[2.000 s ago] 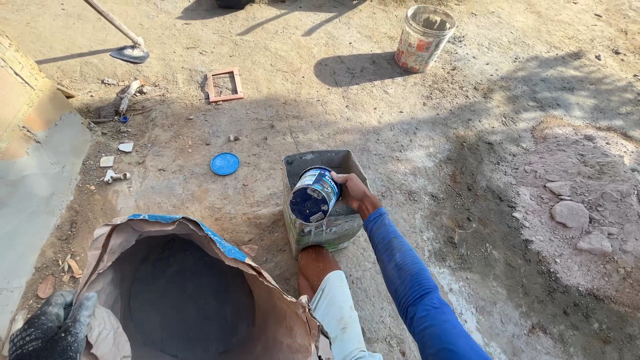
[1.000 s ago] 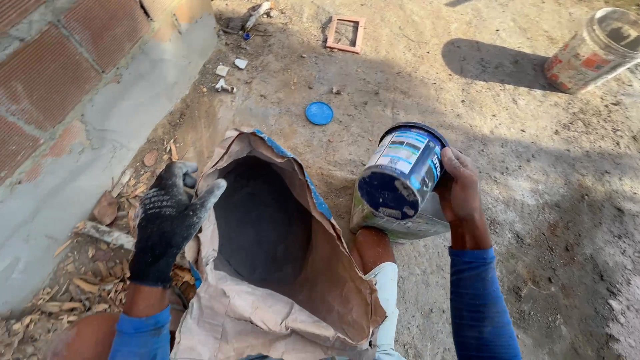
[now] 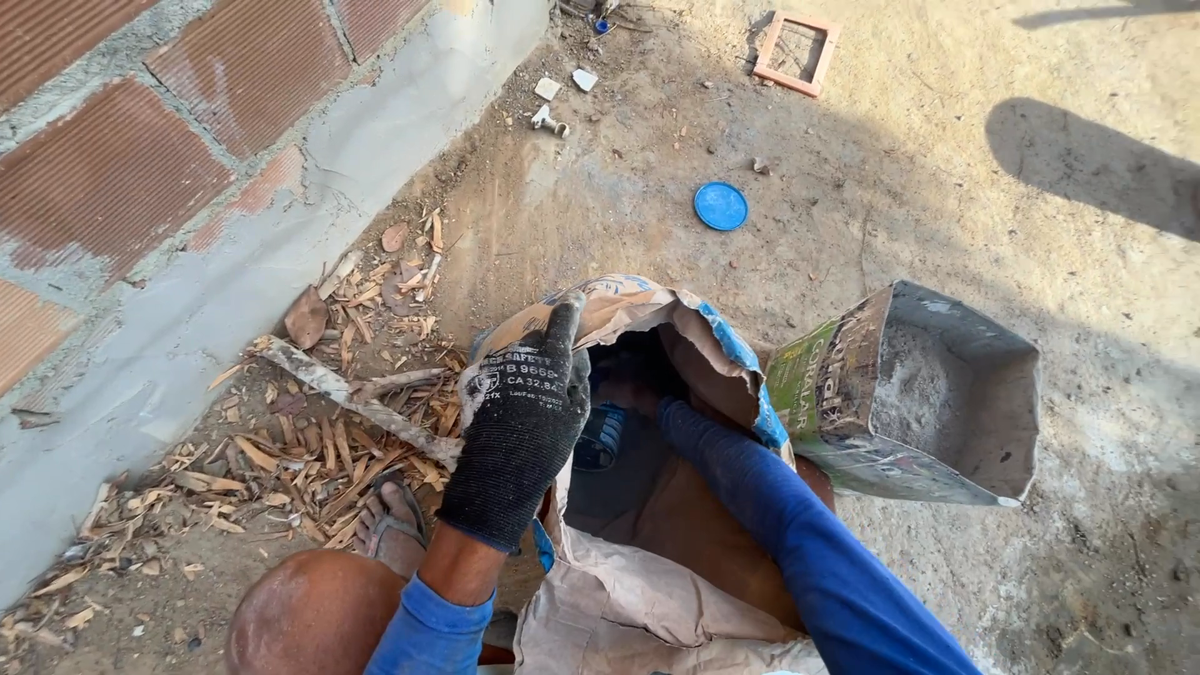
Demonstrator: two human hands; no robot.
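Note:
My left hand (image 3: 530, 412), in a black knit glove with a grey coating, grips the rim of an open paper sack (image 3: 647, 581). Dark grey powder (image 3: 600, 492) lies inside the sack. My right arm, in a blue sleeve, reaches down into the sack, and my right hand (image 3: 640, 398) is mostly lost in its shadow. Beside that hand, a blue plastic tub (image 3: 600, 439) shows partly against the powder. To the right of the sack, a square metal can (image 3: 956, 412) leans on its side with grey residue within.
A brick wall (image 3: 122, 159) with a plastered base runs along the left. Wood chips (image 3: 300, 459) and a forked stick (image 3: 323, 380) lie below it. On the dirt ahead are a blue lid (image 3: 721, 206), a terracotta-coloured frame (image 3: 797, 53) and a small white fitting (image 3: 549, 122).
My right hand has carried the blue tub from above the metal can into the sack. My left hand has closed on the sack's rim; one second ago it was open beside it.

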